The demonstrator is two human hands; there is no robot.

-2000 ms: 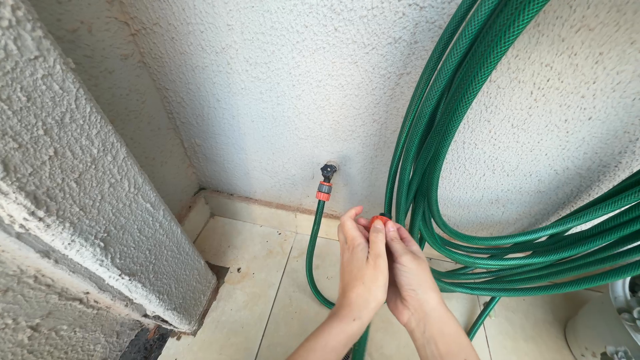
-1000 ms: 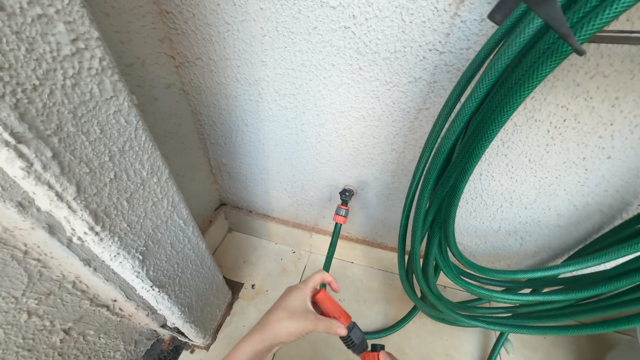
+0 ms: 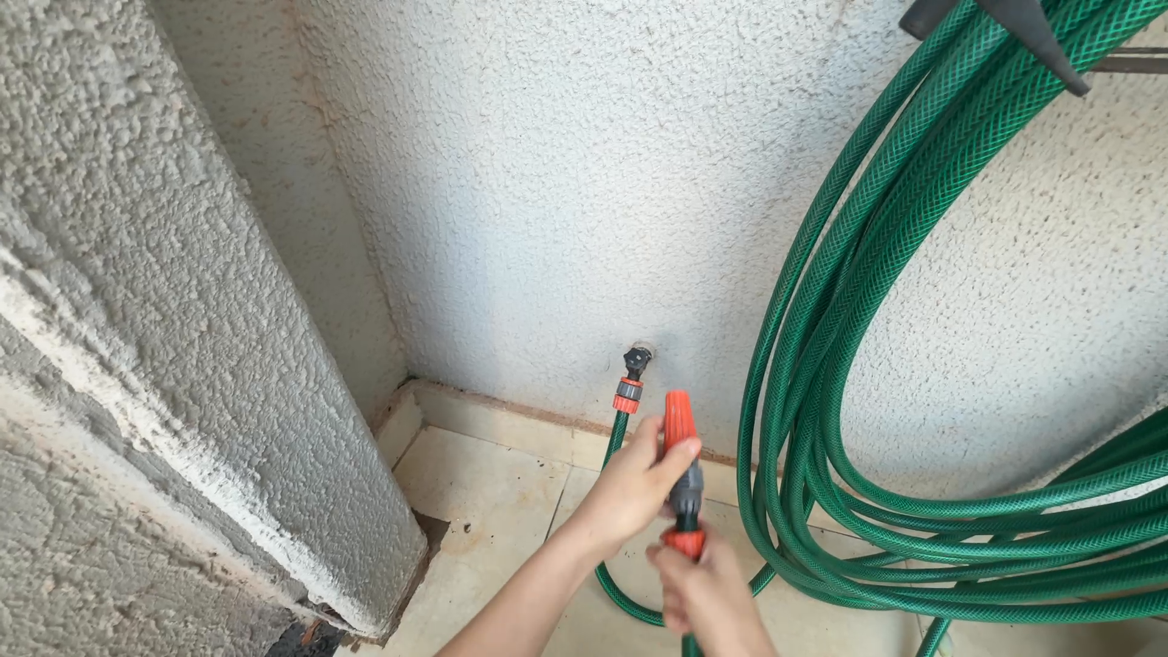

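An orange and grey hose spray nozzle (image 3: 681, 429) stands nearly upright in front of me, with my left hand (image 3: 643, 479) gripping its orange front part between thumb and fingers. Just below, my right hand (image 3: 701, 584) is closed around the orange hose connector (image 3: 683, 542) at the nozzle's base. Green hose comes out beneath that hand. Behind them, a black tap (image 3: 636, 359) sticks out of the wall, joined by an orange and grey connector (image 3: 628, 396) to a thin green hose (image 3: 617, 436) that curves down behind my left forearm.
A thick coil of green hose (image 3: 849, 301) hangs at the right from a dark holder (image 3: 1031, 36). A rough plastered pillar (image 3: 274, 383) stands at the left. Behind is a textured white wall (image 3: 547, 201), with beige floor tiles (image 3: 484, 484) below.
The orange and grey nozzle, not seen two seconds ago, was tilted in my left hand one second ago and is now nearly upright. My right hand has come further into view.
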